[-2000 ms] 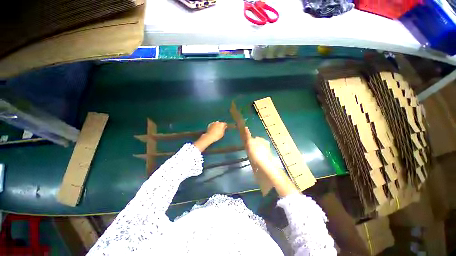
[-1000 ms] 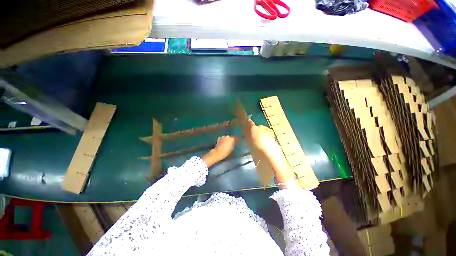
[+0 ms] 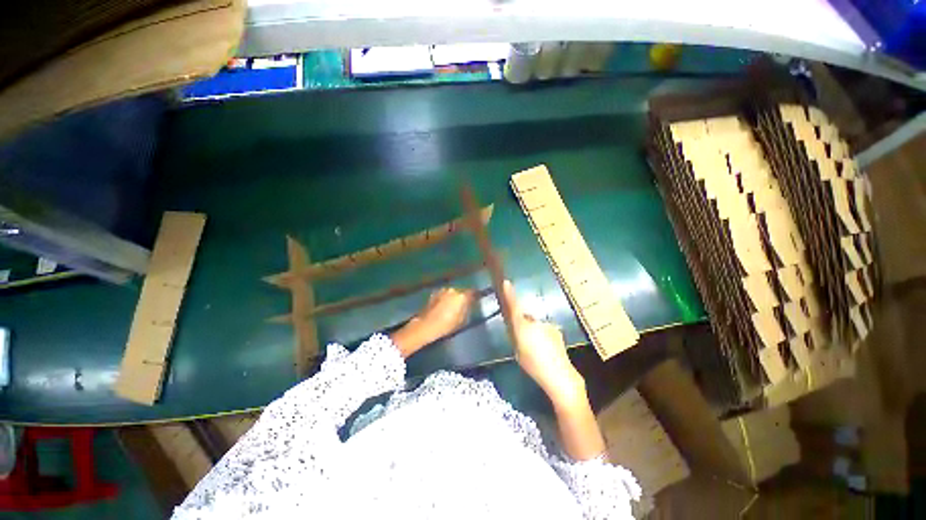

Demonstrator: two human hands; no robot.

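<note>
A partly built partition grid of tan strips on edge lies on the green bench, with one cross piece at its left end and another cross piece at its right end. My left hand holds the lowest long strip near its right end. My right hand grips the lower part of the right cross piece, where it meets that strip. The lower end of this cross piece is hidden by my hand. A working pile of strips lies flat to the right of the grid.
Shorter divider strips lie flat at the left. A stepped strip stockpile stands at far right. A white shelf edge crosses above, with brown cardboard sheets at upper left. A red stool and cartons are below the bench.
Both hands have moved down along the right cross piece, from the upper long strips to the lowest one. The view has shifted, and the scissors have left the picture.
</note>
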